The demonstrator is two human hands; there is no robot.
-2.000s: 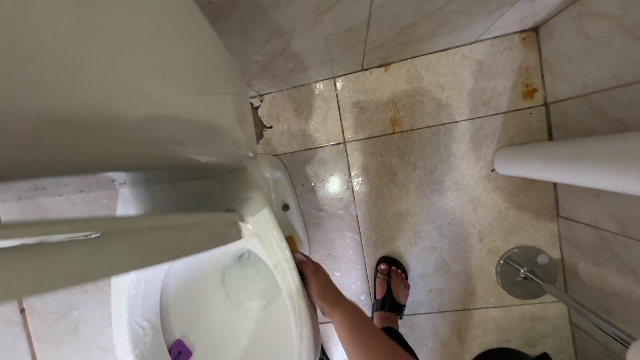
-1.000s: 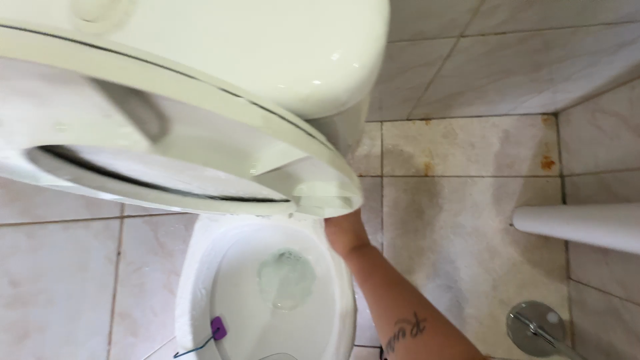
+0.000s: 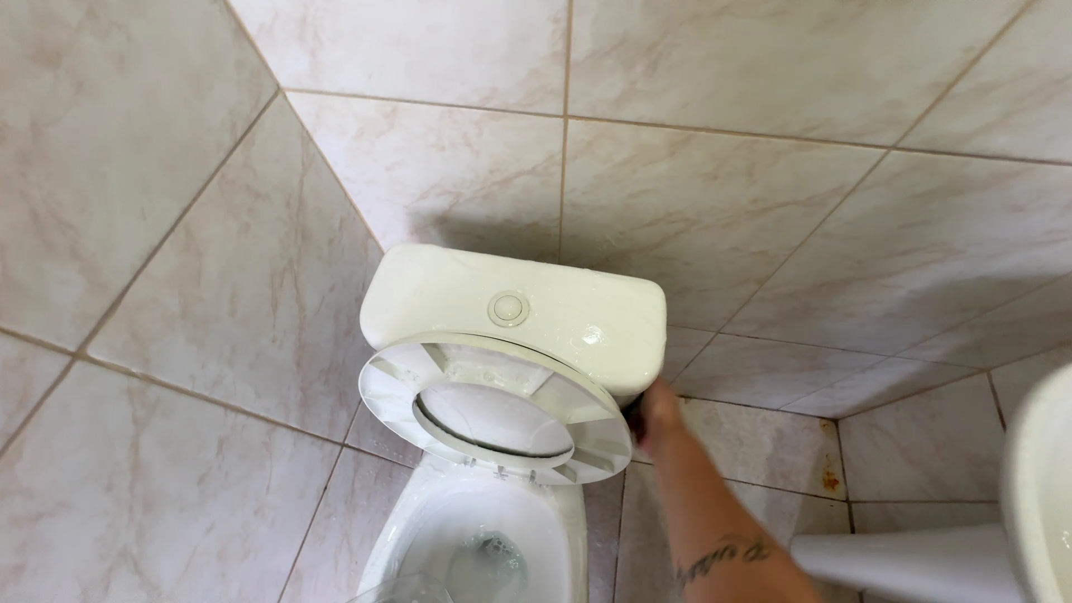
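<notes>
My right hand [image 3: 656,419] reaches to the right side of the white toilet, just under the right end of the cistern [image 3: 553,306]. The fingers are mostly hidden behind the raised seat and the cistern, so what they hold cannot be told. The seat and lid [image 3: 502,410] stand up against the cistern, which has a round flush button [image 3: 507,308] on its wet top. Below them is the white toilet bowl [image 3: 569,536] with water [image 3: 490,565] in it. A clear, rounded object [image 3: 402,590] shows at the bottom edge. My left hand is out of view.
Marbled wall tiles [image 3: 435,159] enclose the toilet at the back and left. At the right edge stands a white basin [image 3: 1043,486] with its pedestal [image 3: 904,561]. Rust-coloured stains [image 3: 829,477] mark the floor tile in the far right corner.
My right hand has moved from the bowl's right rim back to beside the cistern. The view has swung up to the cistern top and back wall.
</notes>
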